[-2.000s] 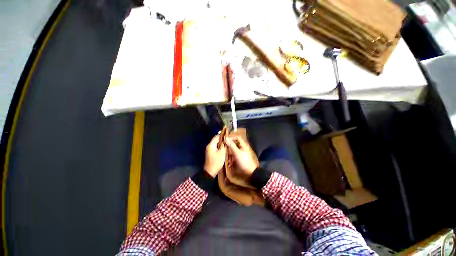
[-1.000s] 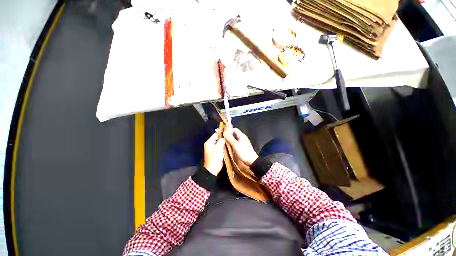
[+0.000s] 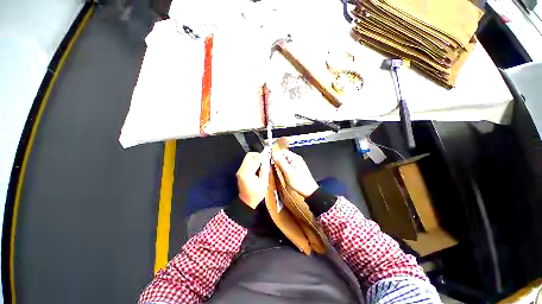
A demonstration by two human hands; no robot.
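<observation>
A tan-brown bag piece hangs over my lap, folded with its layers parted. My left hand pinches its upper left edge. My right hand grips its upper right side. The top of the piece is at the tip of a narrow pale bar anvil, which sticks out from the table edge; whether they touch is hard to tell. The bar's red-brown inner end lies on the table. Any small fitting between my fingertips is too small to tell.
On the white-covered table are a red strip, a wooden-handled hammer, dishes of gold bits and stacked bag pieces. A black-handled hammer hangs over the edge near a thin dark tool. An open cardboard box stands below.
The bag piece's layers have spread wider and its lower end hangs further down and right. My hands are slightly further apart, still at the bar's tip.
</observation>
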